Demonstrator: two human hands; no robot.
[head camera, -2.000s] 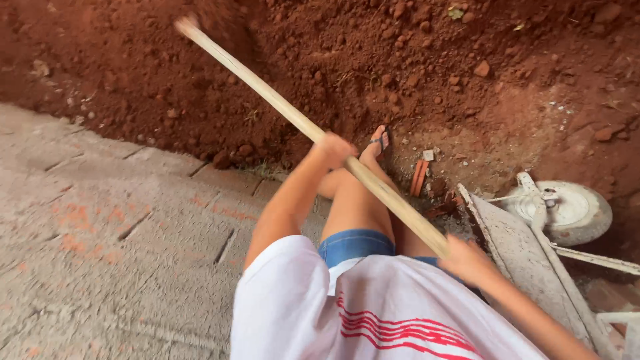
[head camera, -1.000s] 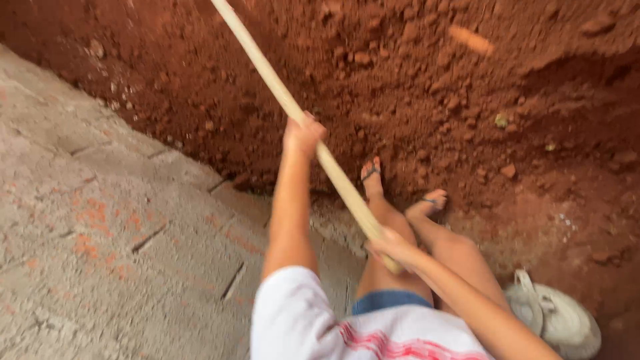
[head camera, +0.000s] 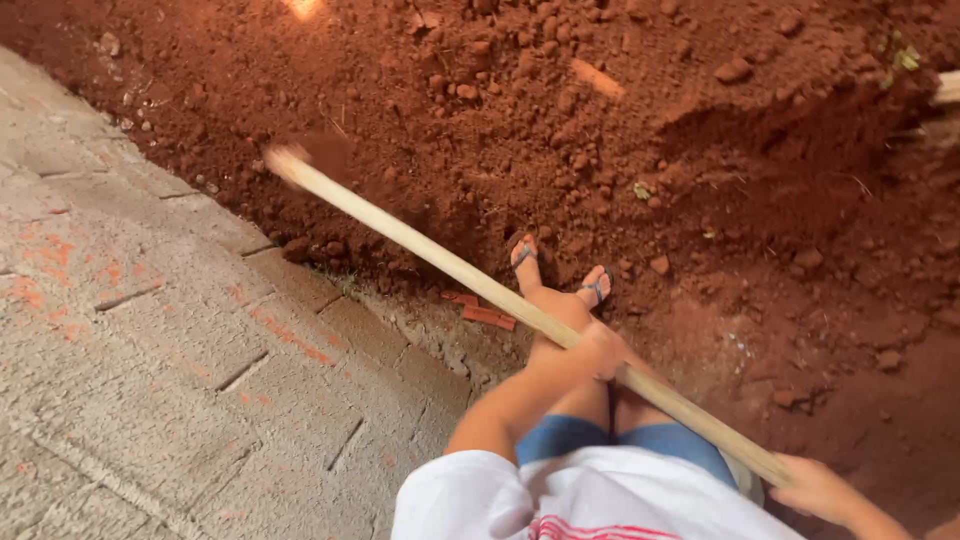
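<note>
A long pale wooden tool handle (head camera: 450, 262) slants across my body. My left hand (head camera: 602, 351) is closed around its middle, in front of my knees. At its lower right end my right hand (head camera: 814, 487) grips the butt of the handle. The far end, at the upper left, is blurred against the red soil (head camera: 465, 150), and the tool's head cannot be made out clearly. My feet, in flip-flops (head camera: 596, 289), stand on the soil beyond the handle.
A rough block wall (head camera: 187, 337) with mortar runs along the left. Broken red brick pieces (head camera: 487, 316) lie at its foot. Another brick piece (head camera: 598, 78) lies in the loose soil ahead. A pale wooden piece (head camera: 949, 88) shows at the right edge, and a wheel (head camera: 742, 476) partly behind my shorts.
Over the last second the handle has swung from steep to a flatter slant, and my right hand has moved outward to the right. Both hands have stayed on it.
</note>
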